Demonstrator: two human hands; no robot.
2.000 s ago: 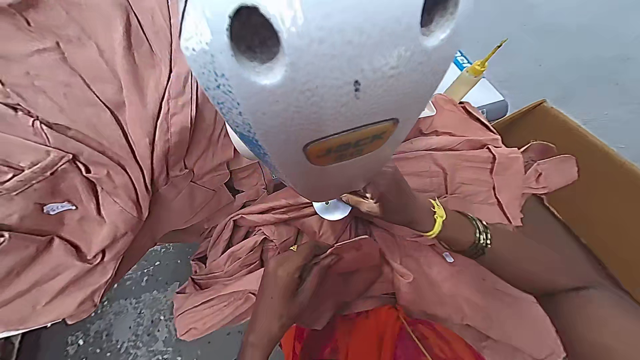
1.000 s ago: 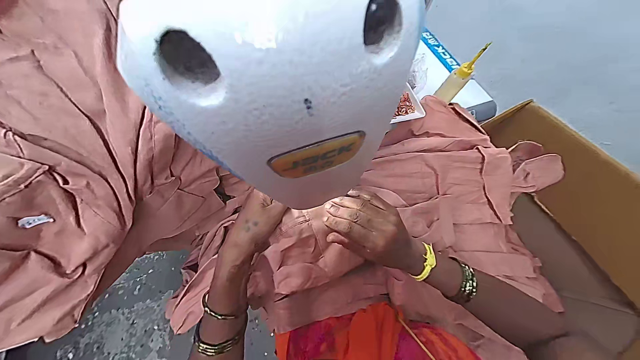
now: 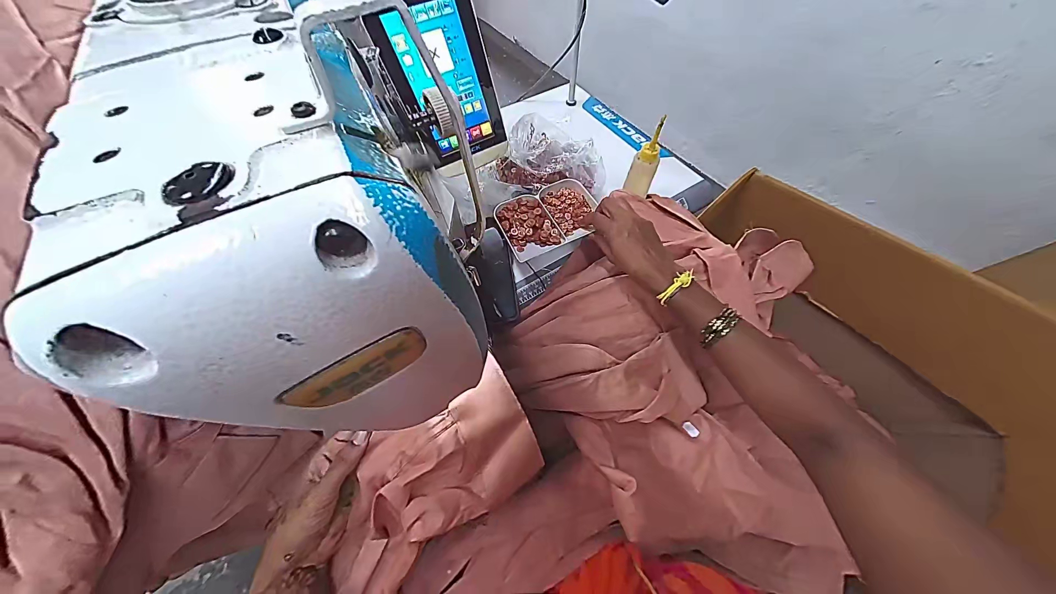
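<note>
My right hand reaches to the right edge of a white two-part tray of small reddish-brown buttons; its fingertips are bunched, and whether they pinch anything is hidden. Low in the view, my left hand lies on the pink garment just below the head of a white Jack sewing machine. The machine head hides its fingertips, so its grip does not show. More of the pink cloth spreads under my right forearm, with a small white tag on it.
A lit control screen stands behind the machine. Beside the tray are a clear plastic bag and a yellow-tipped oil bottle. An open cardboard box borders the right side. More pink cloth hangs at left.
My right hand has left the cloth under the machine head and moved to the button tray. My left hand remains near the machine head. The view has swung to the right.
</note>
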